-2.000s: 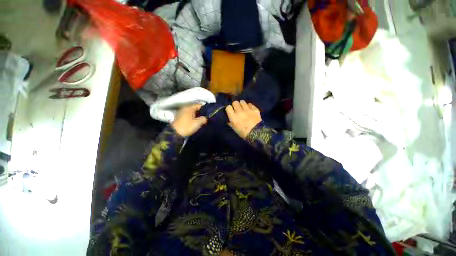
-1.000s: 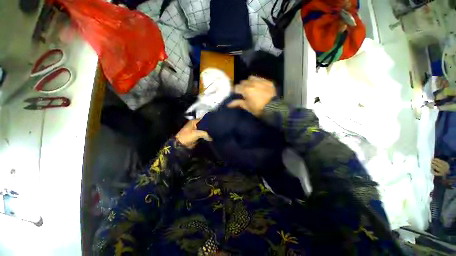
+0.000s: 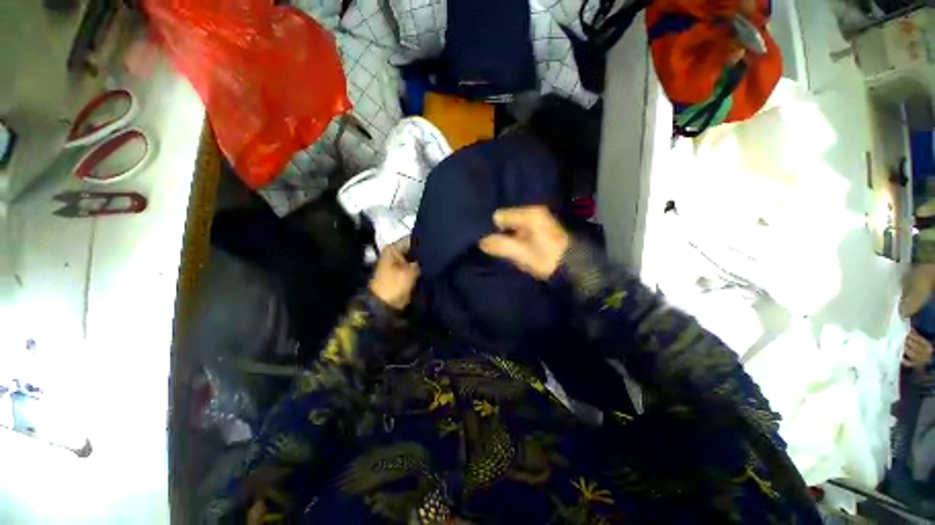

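A dark navy garment piece (image 3: 477,195) lies bunched over my lap in the middle of the view. White checked fabric (image 3: 400,185) sticks out at its upper left side. My left hand (image 3: 394,277) grips the left edge of the navy piece, just below the white fabric; its fingertips are partly hidden. My right hand (image 3: 530,242) pinches the navy cloth near its middle, thumb and fingers together, slightly blurred.
A red plastic bag (image 3: 272,92), red-rimmed scissors (image 3: 108,144) and thread snips (image 3: 100,203) lie on the left table. Checked bundles and an orange-brown board (image 3: 458,116) are ahead. An orange-red pouch (image 3: 715,62) and white fabric (image 3: 759,205) cover the right table. Another person's hand (image 3: 916,349) shows far right.
The navy piece has been spread upward over the board and looks broader. The white fabric has shifted left. My right hand has moved down onto the navy cloth.
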